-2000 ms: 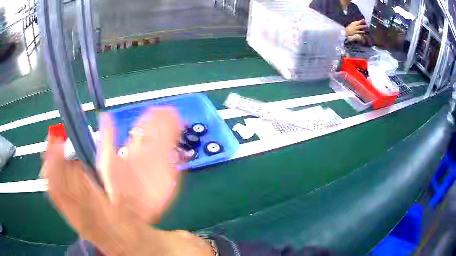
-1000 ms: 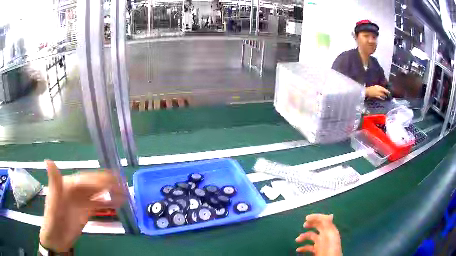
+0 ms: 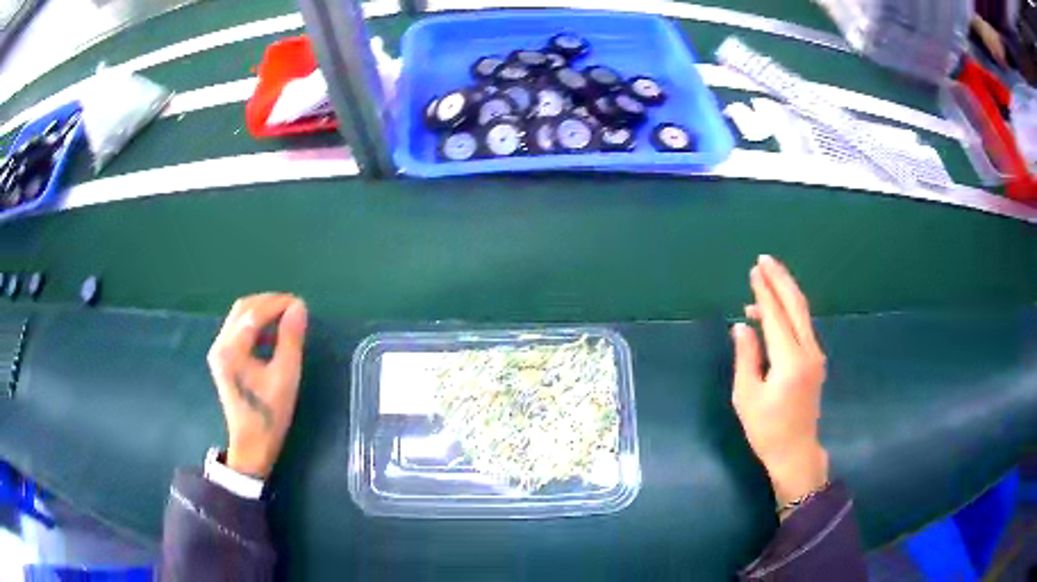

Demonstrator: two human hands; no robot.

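The clear parts box (image 3: 362, 426) lies on the dark green ledge between my hands, with a heap of tiny pale yellow-green and silver pieces (image 3: 529, 412) in it and a white paper slip (image 3: 409, 383) at its left end. My left hand (image 3: 258, 370) is left of the box, fingers curled with thumb and fingertips near each other; I cannot tell if anything is between them. My right hand (image 3: 781, 364) is right of the box, empty, fingers extended and thumb apart. The blue tray (image 3: 557, 167) beyond holds a loose pile of black wheels (image 3: 574, 133).
Several black wheels (image 3: 90, 290) stand at far left. A grey metal upright (image 3: 345, 85) rises beside the blue tray. Behind are a red bin (image 3: 273, 91), a pale plastic bag (image 3: 119, 111), another blue tray (image 3: 59, 188), perforated white sheets (image 3: 859, 136) and a red bin at right (image 3: 1001, 125).
The view has tilted down, bringing the clear box into sight. Both hands are now low, on either side of it. The left hand has come down from beside the upright and curled. The other person is mostly out of view.
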